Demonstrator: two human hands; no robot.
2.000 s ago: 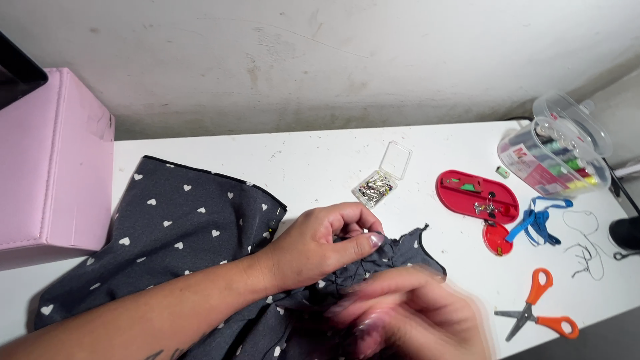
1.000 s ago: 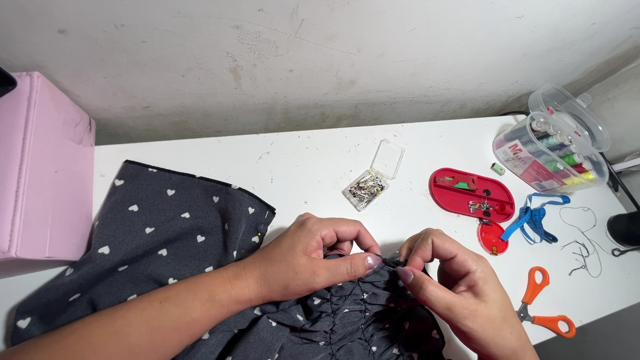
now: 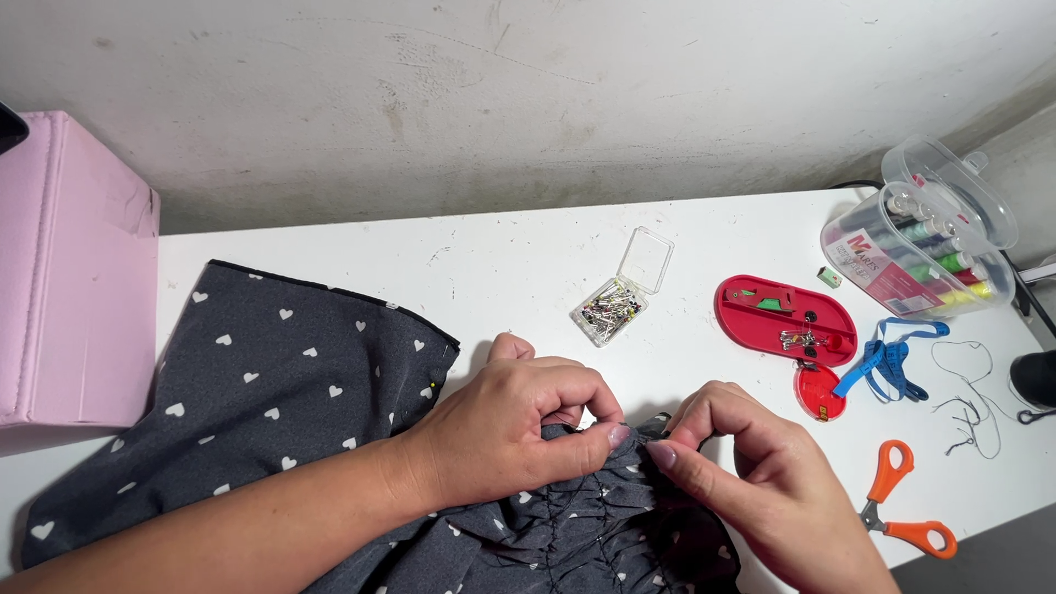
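Observation:
Dark grey fabric with white hearts (image 3: pixel 309 396) lies across the table, its upper edge bound in black. A yellow-headed pin (image 3: pixel 434 384) sits near its right side. The gathered part of the fabric (image 3: pixel 577 528), crossed by rows of dark stitching, is under and between my hands. My left hand (image 3: pixel 528 421) pinches its top edge between thumb and index finger. Close to its right, my right hand (image 3: pixel 742 470) pinches the same edge. Whether a needle or pin is between the fingers cannot be told.
Behind my hands stands an open clear box of pins (image 3: pixel 610 312). To the right are a red sewing-kit case (image 3: pixel 788 320), a blue tape measure (image 3: pixel 887 363), loose thread (image 3: pixel 978 421), orange-handled scissors (image 3: pixel 887 516) and a tub of thread spools (image 3: pixel 916 256). A pink box (image 3: pixel 78 280) stands left.
My right hand, blurred in front of the fabric two seconds ago, has moved up to the gathered edge and grips it beside my left hand. My left hand keeps its pinch.

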